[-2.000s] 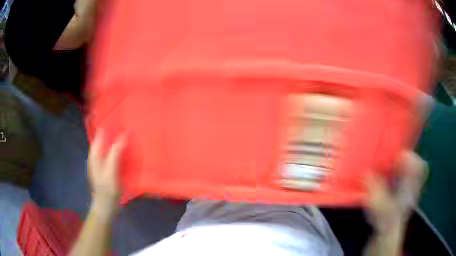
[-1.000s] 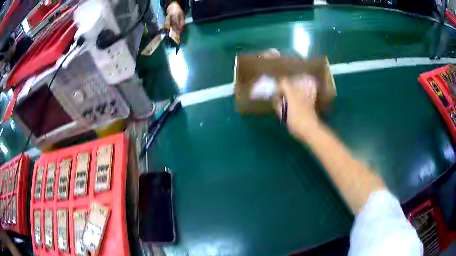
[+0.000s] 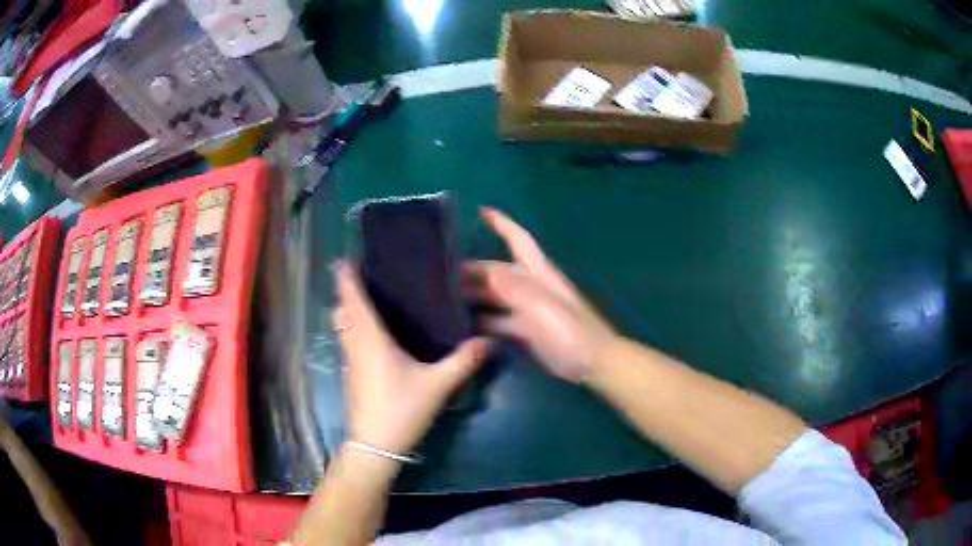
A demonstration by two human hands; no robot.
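A black smartphone with a dark screen is held above the green bench in front of me. My left hand grips its lower part, thumb at the lower right side and fingers at the left side. My right hand is at the phone's right edge, blurred, with fingers spread; its contact with the phone is unclear.
An open carton with white-labelled blocks stands at the back. At left, a red tray holds handsets back side up, one lying askew. Beyond it is a test instrument. Small labelled items lie at right. Another person's arm shows lower left.
The smartphone has left the bench beside the tray and is in my left hand, now in view. My right hand has come back from the carton. The view has shifted.
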